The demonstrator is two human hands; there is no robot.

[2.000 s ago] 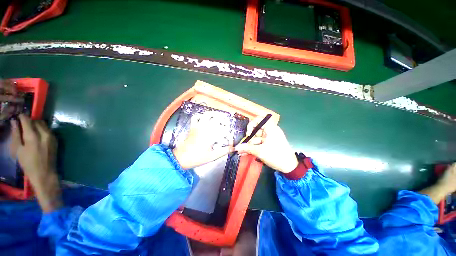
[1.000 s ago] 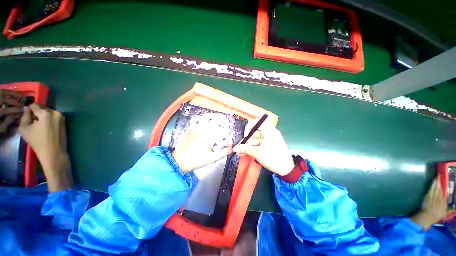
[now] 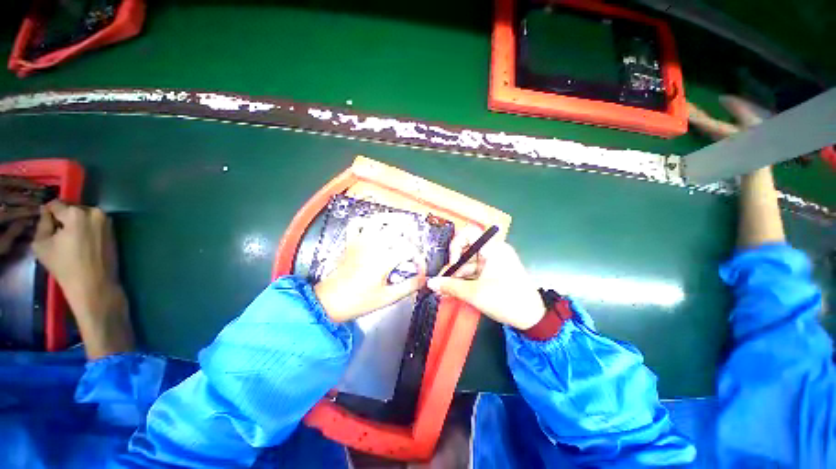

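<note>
An opened tablet (image 3: pixel 414 353) lies tilted in a red-orange foam tray (image 3: pixel 443 385) in front of me. Its silver-white battery (image 3: pixel 376 353) shows below my left hand. The main board (image 3: pixel 344 220) at the far end is partly hidden by glare and my hands. My left hand (image 3: pixel 367 279) rests over the board, fingertips at its right part. My right hand (image 3: pixel 490 279) holds a slim black tool (image 3: pixel 474 249) slanting down to the board's right edge, close to my left fingertips. What the tool's tip touches cannot be made out.
Beyond the chipped white-and-brown rail (image 3: pixel 412 133), the green belt carries a trayed tablet (image 3: pixel 568 55) and another red tray (image 3: pixel 82 41) at far left. A neighbour's hands (image 3: pixel 82 256) work on a tablet at left. Another person's arm (image 3: pixel 761 211) reaches over the rail at right, near a grey post (image 3: pixel 770 137).
The trays on the belt have shifted to the right. The right neighbour's arm has moved up from the bench to beyond the rail. My hands have barely moved.
</note>
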